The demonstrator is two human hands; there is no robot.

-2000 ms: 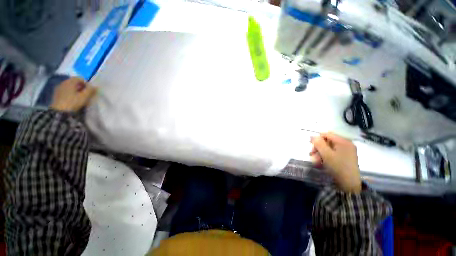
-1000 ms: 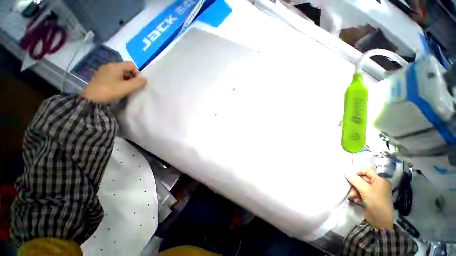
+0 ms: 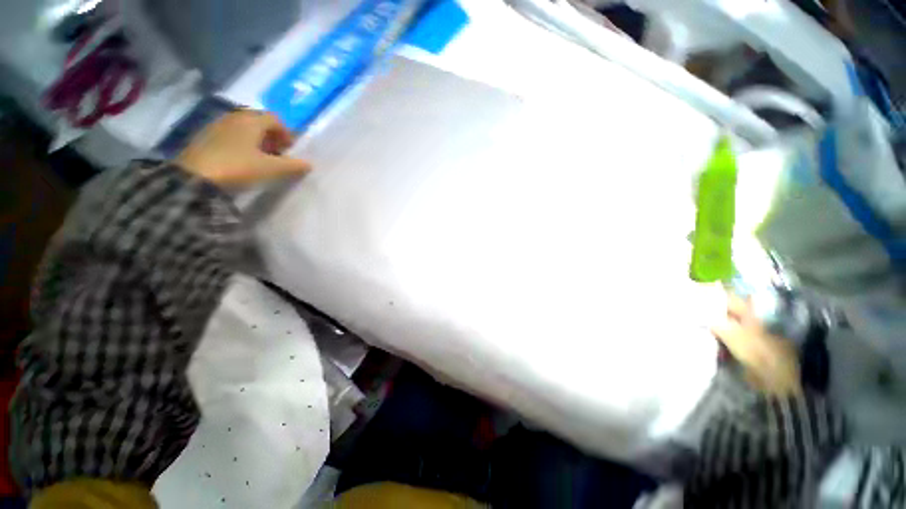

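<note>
A large white cloth panel (image 3: 467,229) lies across the machine table and hangs over its front edge. My left hand (image 3: 243,147) is at the panel's left edge, fingers bent, thumb and finger near the cloth; whether it pinches the cloth is not clear. My right hand (image 3: 757,343) is blurred at the panel's right edge, just below the lime-green work light (image 3: 714,214) and beside the needle area. Its fingertips are partly lost in the glare, and its hold cannot be made out.
The blurred white machine head with a blue stripe (image 3: 844,209) is at the right. Red-handled scissors (image 3: 94,84) lie at the upper left beside a grey box. A blue JACK sticker (image 3: 333,65) is behind the panel. A dotted white panel (image 3: 260,398) hangs at the lower left.
The view has turned, so the machine and light sit further right than two seconds ago. Since one second ago, my right hand has moved slightly up towards the needle area. My left hand stays at the cloth's left edge.
</note>
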